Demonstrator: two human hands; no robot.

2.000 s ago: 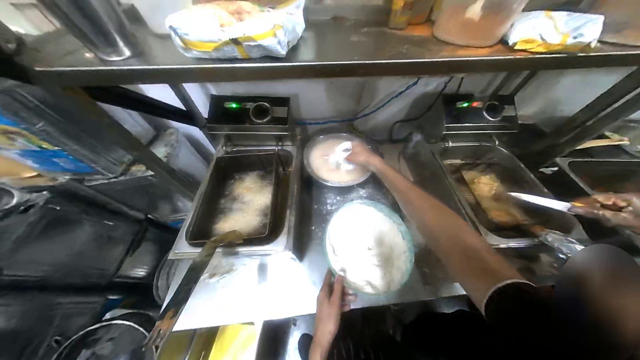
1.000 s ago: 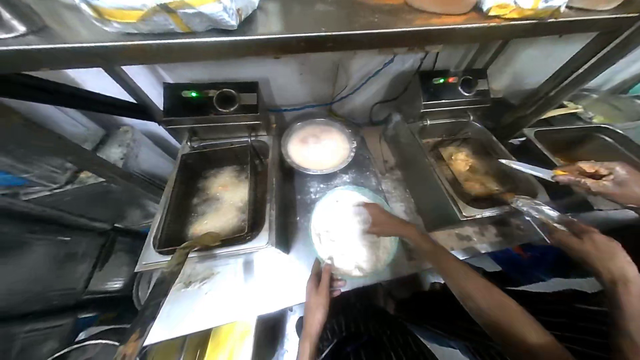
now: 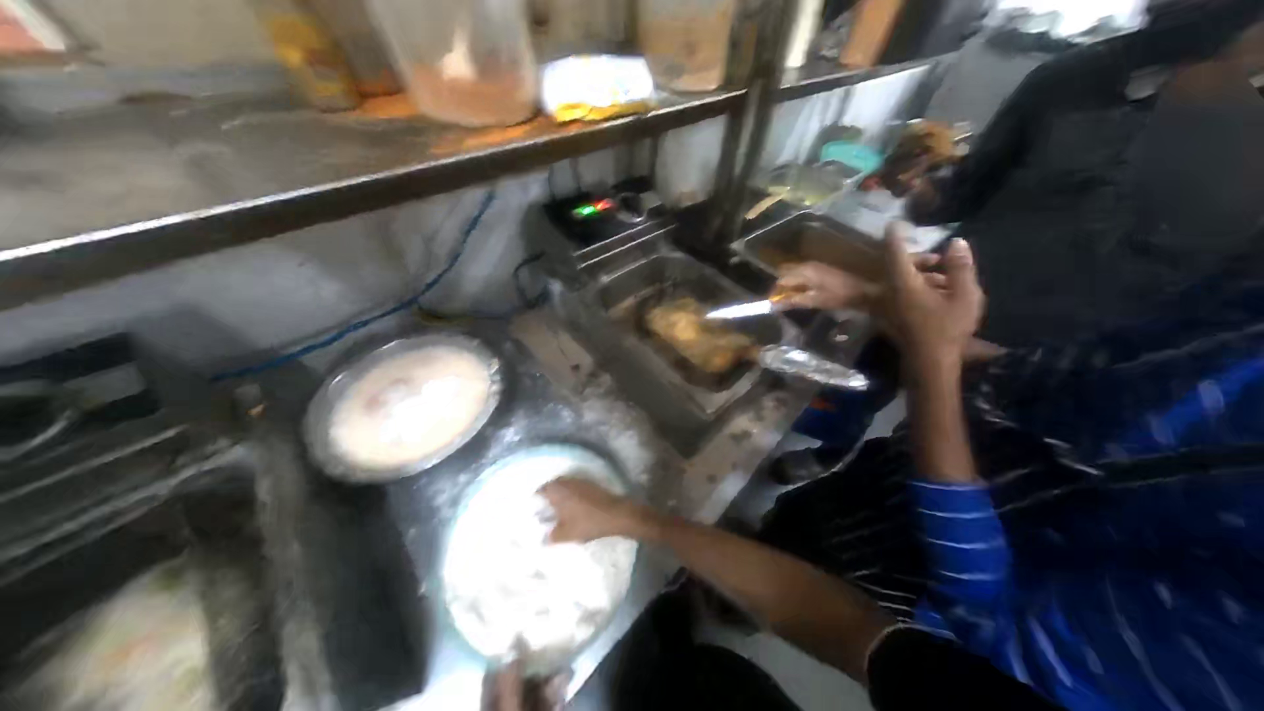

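A bowl with a pale green rim, filled with white flour (image 3: 528,592), stands on the metal counter. My right hand (image 3: 585,511) reaches into the flour from the right; its fingertips are whitish, and whether they hold something is blurred. At the near edge of that bowl is my left hand (image 3: 523,683), cut off by the bottom of the view, its fingers at the rim. Just behind, to the left, sits a metal bowl of creamy, pinkish-white batter (image 3: 410,407). Neither hand touches it.
Fryers stand left (image 3: 118,632) and right (image 3: 691,341), both with food in oil. Beside the right one, a co-worker in blue holds a knife (image 3: 746,309) over it; another hand is raised. A metal shelf (image 3: 415,183) with containers runs above; another person in black stands at back right.
The view has swung strongly to the right. My right hand was at the batter bowl first and is now in the flour bowl. A co-worker's hand near the right fryer has been raised.
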